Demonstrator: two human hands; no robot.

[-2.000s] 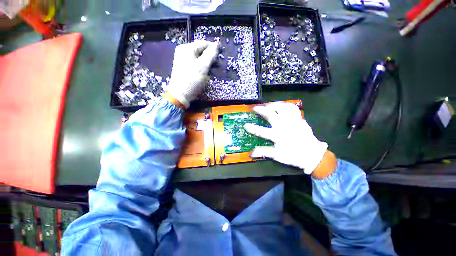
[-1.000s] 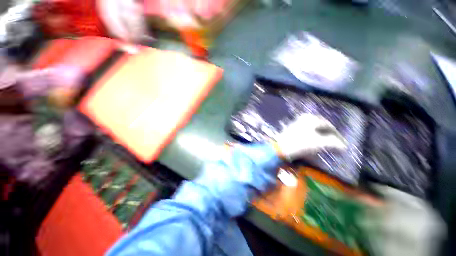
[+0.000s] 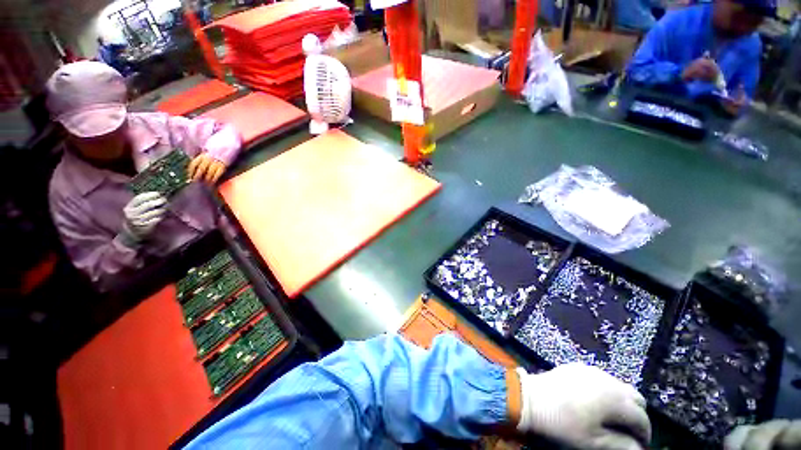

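Observation:
My left hand (image 3: 584, 406), in a white knit glove, is at the bottom right by the front edge of the middle tray (image 3: 575, 244). Its fingers point down and are partly hidden, so a small part in them cannot be made out. My right hand (image 3: 766, 437) is a gloved sliver cut off by the bottom right edge. The orange-brown fixture (image 3: 432, 327) shows only its left end; my blue sleeve and left hand cover the rest, and its board is hidden. The middle tray holds tiny silver screws, the left tray (image 3: 458, 237) silver clips, the right tray (image 3: 773, 352) chunkier silver hardware.
A red-orange mat (image 3: 329, 206) lies left of the trays. A black-edged tote (image 3: 263, 264) with green boards is at lower left. A person (image 3: 110, 167) there holds a board. A white fan (image 3: 327, 88), red post (image 3: 406, 79) and plastic bag (image 3: 597, 206) stand or lie behind. Another person (image 3: 694, 66) works far right.
The view has swung left and up, bringing in the people, mat and tote. My left hand has left the screws and is at the tray's front edge. The board and screwdriver are out of sight.

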